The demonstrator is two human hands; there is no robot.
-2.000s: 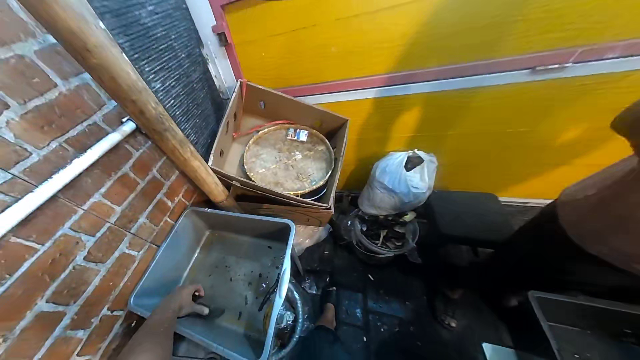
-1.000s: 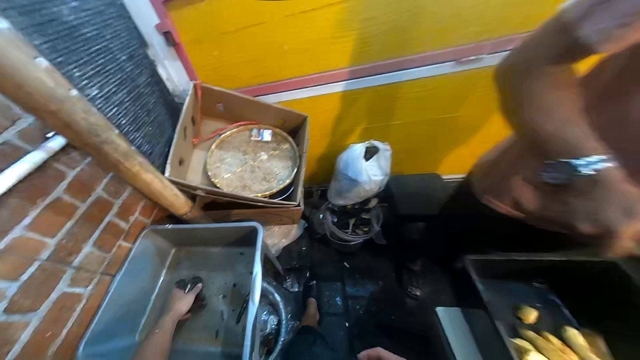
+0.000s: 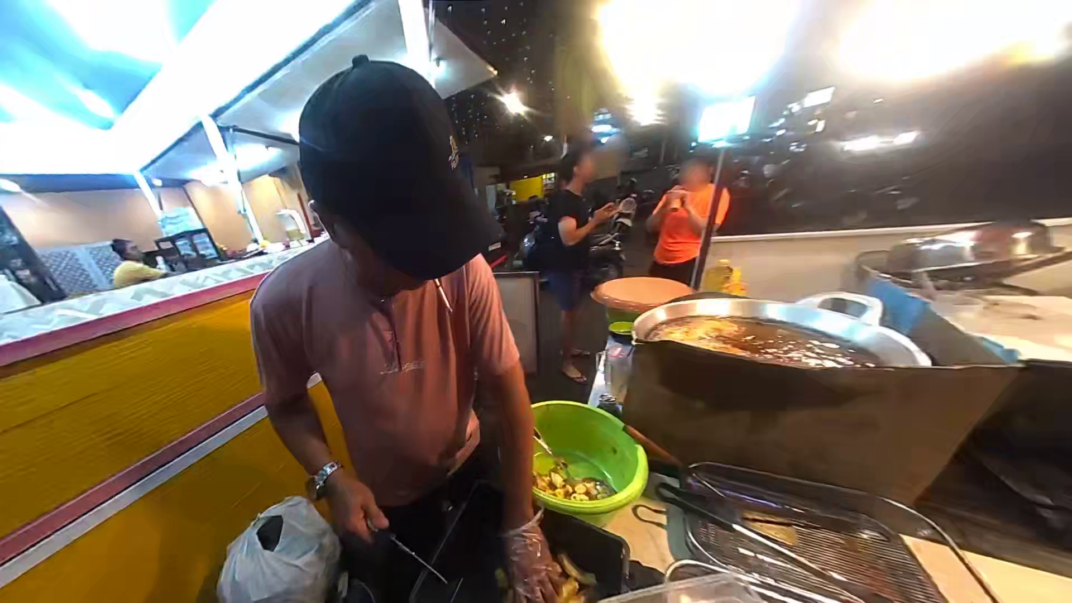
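Note:
Neither my left hand nor my right hand is in view. Facing me, a co-worker in a black cap and pink shirt bends over a black tray (image 3: pixel 620 548). One of the co-worker's hands holds a knife (image 3: pixel 419 559); the other, in a clear plastic glove, touches yellowish food pieces (image 3: pixel 574 578) in that tray. A green plastic basin (image 3: pixel 632 469) beside it holds cut pieces and a spoon. Behind, a wide metal pan (image 3: pixel 909 350) contains dark bubbling oil with food frying in it.
A wire-mesh draining rack (image 3: pixel 837 548) with long-handled tools lies at the lower right. A metal shield (image 3: pixel 804 419) surrounds the pan's near side. A white plastic bag (image 3: pixel 285 557) stands by the yellow panel (image 3: pixel 159 452). Two people stand farther back.
The view has swung far up and right. My left hand, earlier inside the grey tub with something dark, is out of view, as is the tub.

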